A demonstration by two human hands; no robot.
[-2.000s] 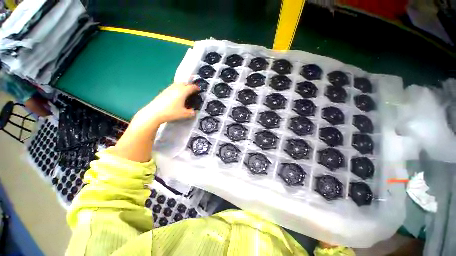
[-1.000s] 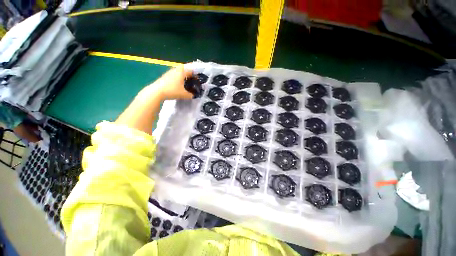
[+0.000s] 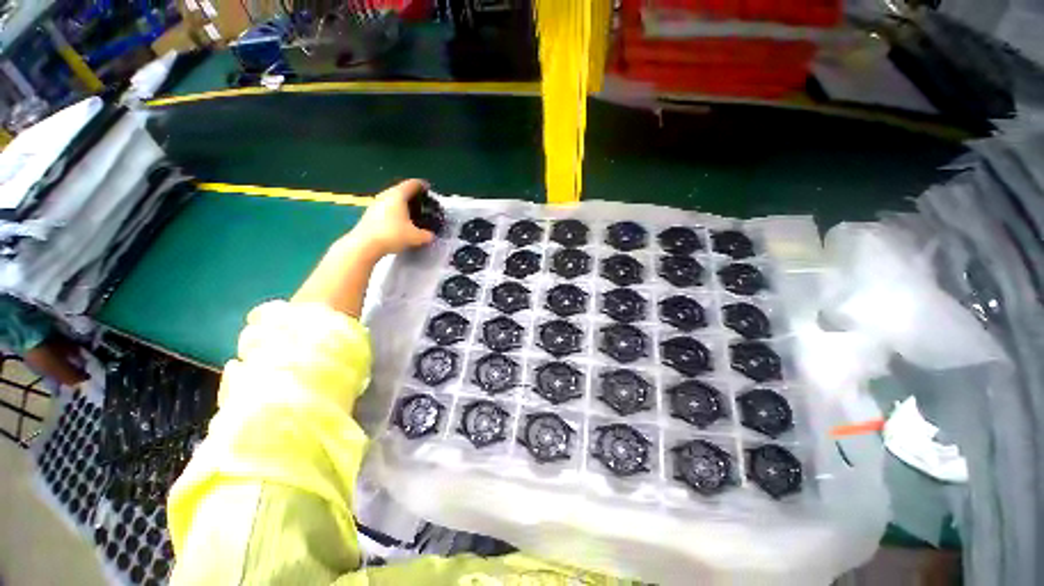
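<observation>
A translucent white blister tray (image 3: pixel 504 449) lies flat in front of me. Its pockets hold rows of round black watch cases (image 3: pixel 624 343), and the leftmost column of pockets shows no cases. My left hand (image 3: pixel 395 223) is at the tray's back left corner. Its fingers grip a few watch cases (image 3: pixel 427 213) held together, partly hidden by the fingers; how many I cannot tell. My right hand is not in view.
A layered grey-white pile (image 3: pixel 86 218) stands at the left. Another person's hand (image 3: pixel 57 364) is by lower trays (image 3: pixel 71 458) and a dark glossy heap (image 3: pixel 155 418). Right: white sheets (image 3: pixel 904 298), a crumpled cloth (image 3: pixel 922 444), an orange stick (image 3: pixel 856 429). Behind: a yellow post (image 3: pixel 563 115).
My left hand has moved up the tray's left column to its back corner, and the cases there are gone from their pockets. The view has tilted up, showing more background.
</observation>
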